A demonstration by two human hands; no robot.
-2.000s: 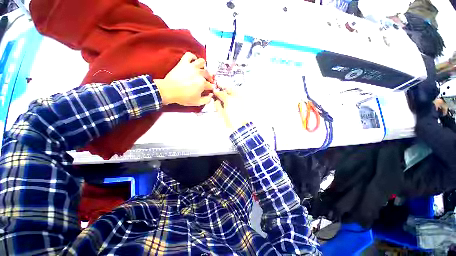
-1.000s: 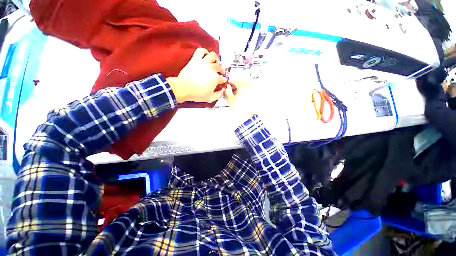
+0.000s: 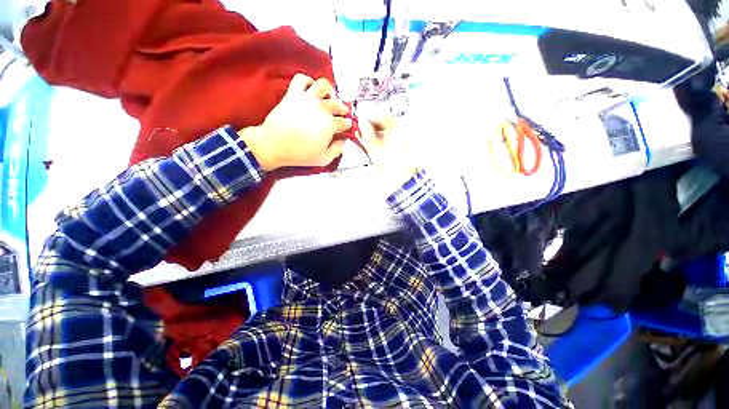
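Observation:
The rust-red knit garment piece (image 3: 208,88) lies on the white table left of the needle. My left hand (image 3: 304,128) rests on its right part and pinches a narrow red fabric edge (image 3: 353,124) between the fingertips. My right hand (image 3: 384,140) is at the right side of that edge, fingertips close to it; it is overexposed, and whether it grips the edge is hard to tell. The presser foot and needle area (image 3: 382,89) is just beyond my fingertips.
Scissors (image 3: 527,148) with orange-red and yellow loops lie at right, beside a dark blue cord (image 3: 558,172). The machine head with a black panel (image 3: 599,60) runs across the back. A blue bin (image 3: 254,294) with red cloth and black garments (image 3: 615,240) are below the table.
The camera view has shifted slightly. My right fingertips have moved a little away from my left ones, and more of the narrow red edge shows between the hands.

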